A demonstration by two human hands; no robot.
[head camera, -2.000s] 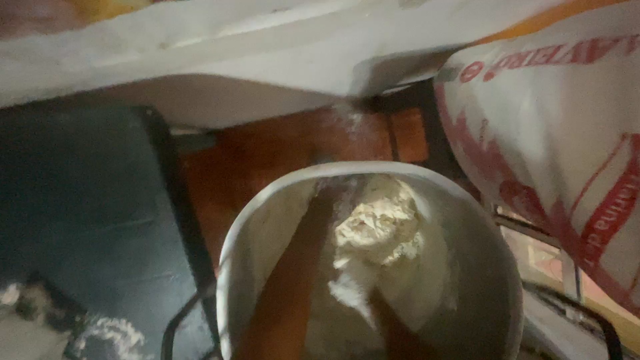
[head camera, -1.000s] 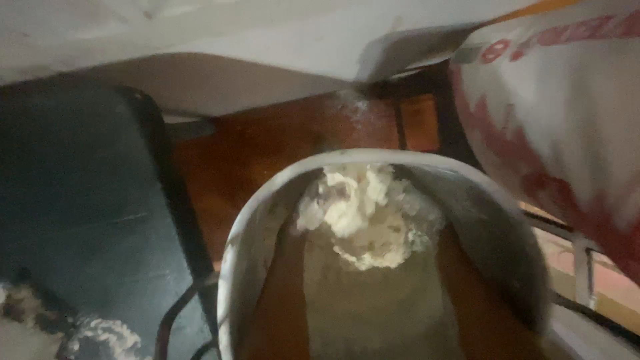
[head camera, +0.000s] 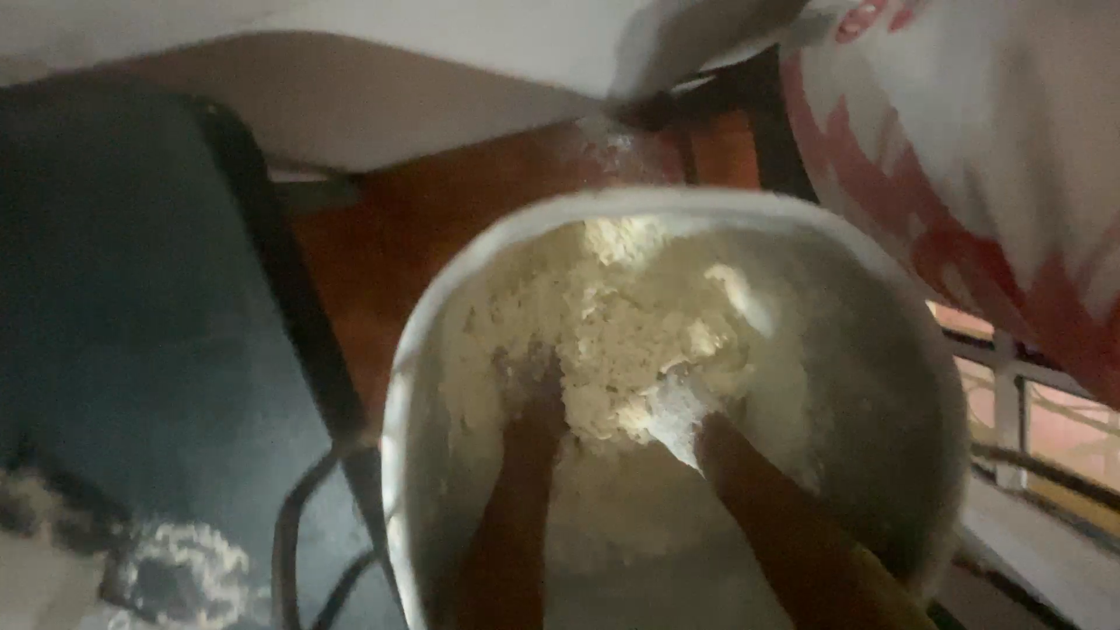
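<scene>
A large deep pot [head camera: 394, 490] with a pale rim and a looped handle at its left fills the lower middle of the view. Crumbly, pale dough [head camera: 612, 341] lies inside it. Both arms reach down into the pot. My left hand [head camera: 529, 372] is sunk in the dough at the left, its fingers hidden. My right hand [head camera: 682, 407], coated white with flour, presses into the dough a little to the right. Its fingers are blurred and partly buried, so their grip does not show. A separate strip of dough [head camera: 742, 297] clings beyond the right hand.
A dark table [head camera: 149, 289] stands at the left, with white flour [head camera: 188, 569] scattered near its front. A white sack with red print [head camera: 971, 157] bulges at the upper right. A pale cloth or sheet [head camera: 394, 52] spans the top above a reddish-brown surface [head camera: 420, 219].
The dough was lifted in a clump towards the far wall one second ago; now it lies spread lower in the pot. My hands have come down and closer together.
</scene>
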